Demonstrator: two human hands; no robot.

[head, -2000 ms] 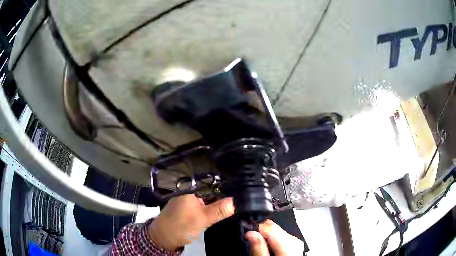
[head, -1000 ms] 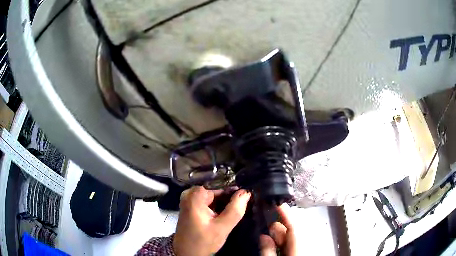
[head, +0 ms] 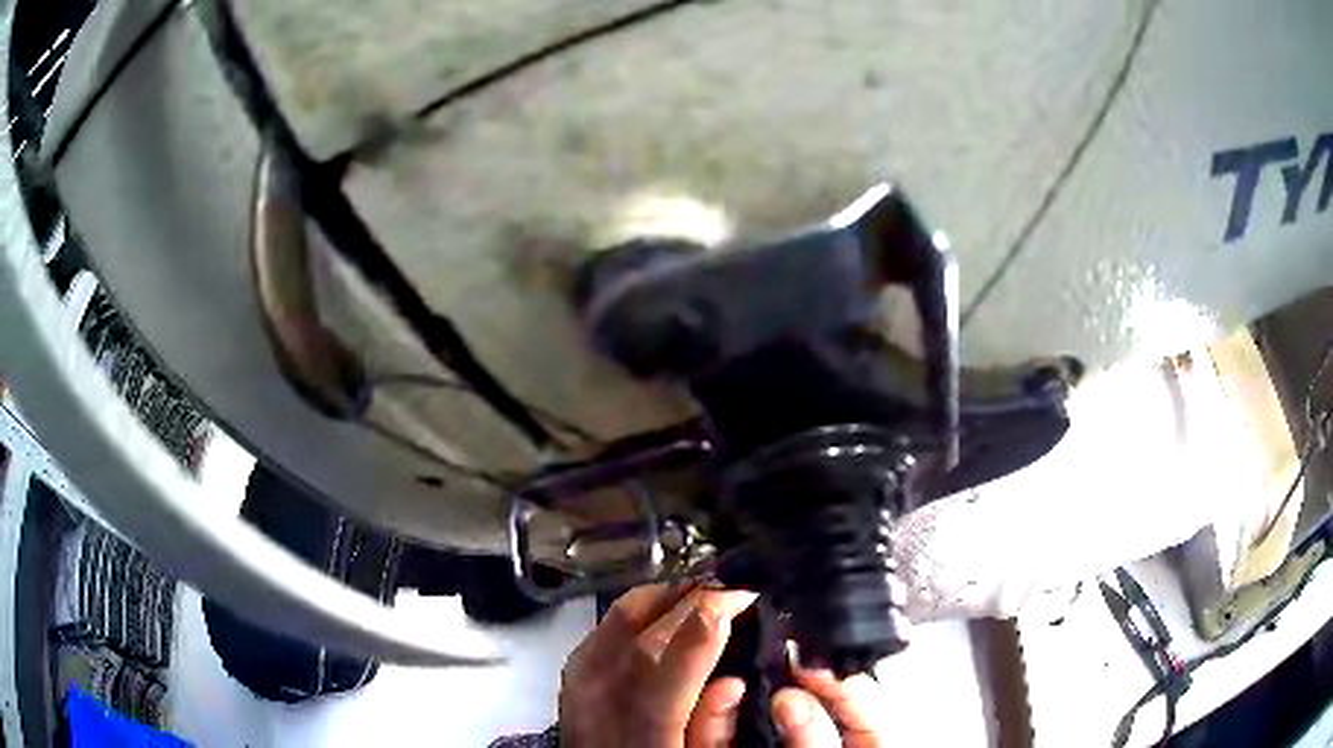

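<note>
The large off-white sewing machine head (head: 497,292) fills the top of the view. The black ribbed cylinder (head: 826,541) hangs from it and hides part of the work. My left hand (head: 636,675) is below the metal loop guide, its thumb and fingers closed on a narrow black piece (head: 753,680). My right hand (head: 819,713) is just right of it at the bottom edge, partly cut off and partly behind the cylinder, with fingertips on the same black piece. Whether the piece is a zipper or a fabric strip I cannot tell.
A rounded black stack of pieces (head: 278,585) lies at left. Shelves with stacked dark layers (head: 110,599) stand beyond it, with a blue crate (head: 117,723) at lower left. A brown-edged strip (head: 1003,680) and dark scissors or snips (head: 1148,636) lie at right.
The view has shifted. Both hands have drawn close together below the cylinder. The wide black panel seen under the hands earlier shows much less now.
</note>
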